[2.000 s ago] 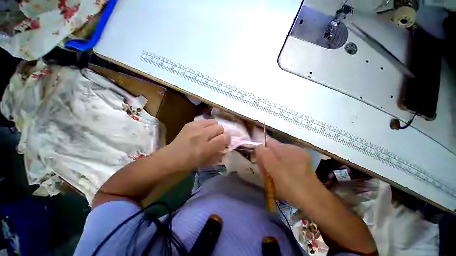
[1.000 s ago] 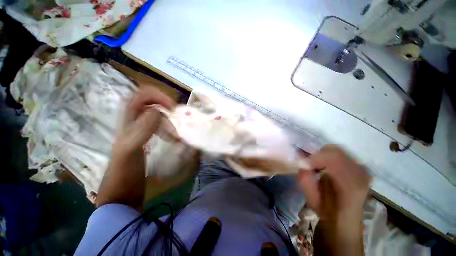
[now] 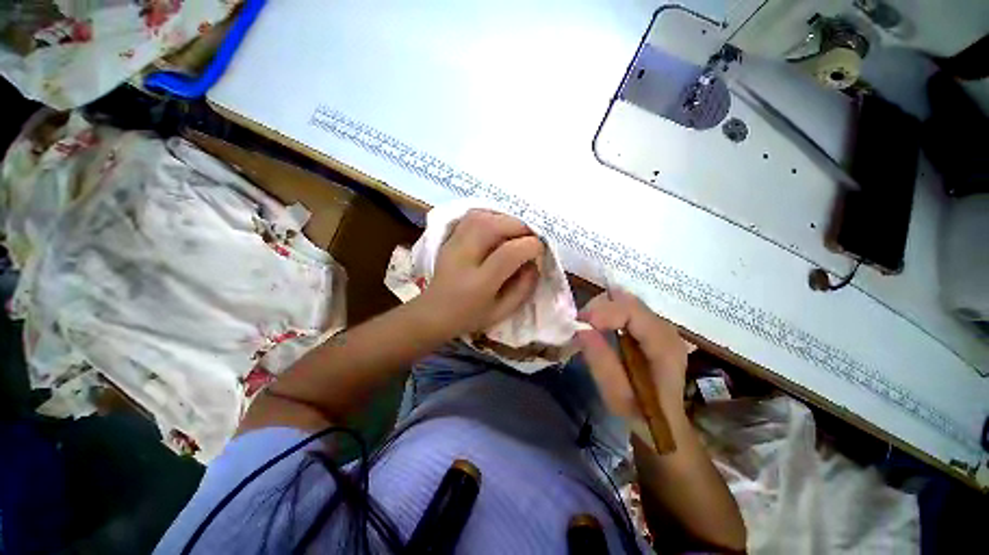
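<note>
A cream-white garment piece with red flowers (image 3: 547, 314) is bunched between my hands at the table's front edge, over my lap. My left hand (image 3: 488, 266) lies over its upper left part with fingers curled, gripping the cloth. My right hand (image 3: 640, 347) pinches the cloth's right corner between thumb and finger. It also holds an awl or seam ripper with an orange-brown wooden handle (image 3: 646, 392), the handle pointing down towards me. Its thin metal tip shows faintly above the fingers; whether it touches the cloth cannot be told.
The sewing machine's needle area (image 3: 707, 98) is at the upper right, with tweezers (image 3: 797, 136) and a black phone (image 3: 876, 184) on the bed. A printed ruler (image 3: 434, 168) runs along the table edge. Floral garments (image 3: 163, 282) hang at left, more (image 3: 813, 466) at lower right. A blue edge (image 3: 222, 54) is upper left.
The cloth was stretched wide between my hands a second ago. My hands have come closer together, the left moving right and the right moving left, and the cloth is now bunched.
</note>
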